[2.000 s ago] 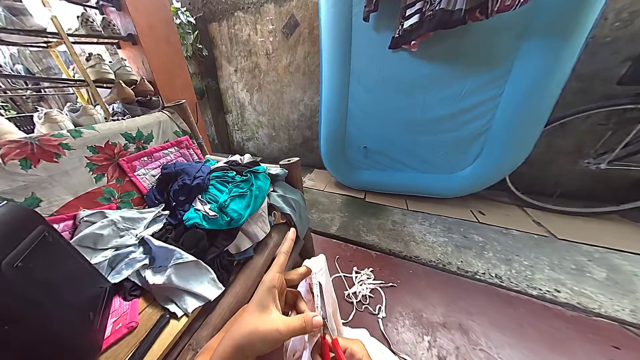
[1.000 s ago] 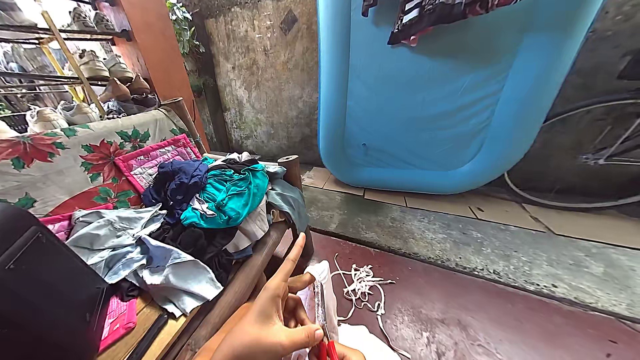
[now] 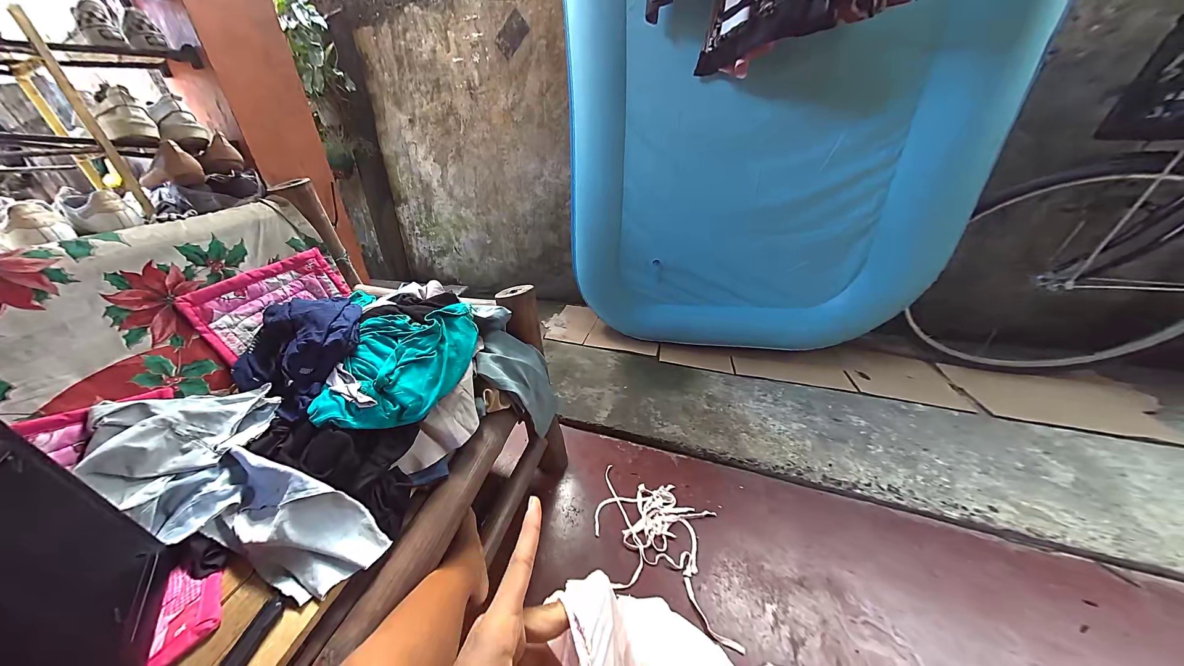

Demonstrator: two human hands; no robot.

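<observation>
At the bottom centre, my left hand [image 3: 504,624] grips a white cloth [image 3: 610,620] with its thumb and lower fingers while the index finger points up. My right hand cannot be seen, and neither can the red-handled scissors of the earlier frames. Just beyond the cloth, a tangle of white cord [image 3: 657,523] lies on the red floor, one strand trailing toward the lower right. To the left of my hand, a heap of clothes with a teal garment [image 3: 407,361], a navy garment [image 3: 301,347] and a pale grey satin-like cloth [image 3: 231,481] rests on a wooden bench [image 3: 416,555].
A black object [image 3: 65,555] stands at the lower left. Shoes on a rack [image 3: 120,116] are behind the bench. A blue inflatable pool [image 3: 768,185] leans on the wall over flattened cardboard [image 3: 795,365], with a bicycle wheel [image 3: 1045,356] at right. A concrete ledge [image 3: 832,444] borders the floor.
The red-handled scissors and the fingers of my right hand, seen earlier beside my left hand, have gone out of sight. My left hand sits lower in the view, still on the white cloth.
</observation>
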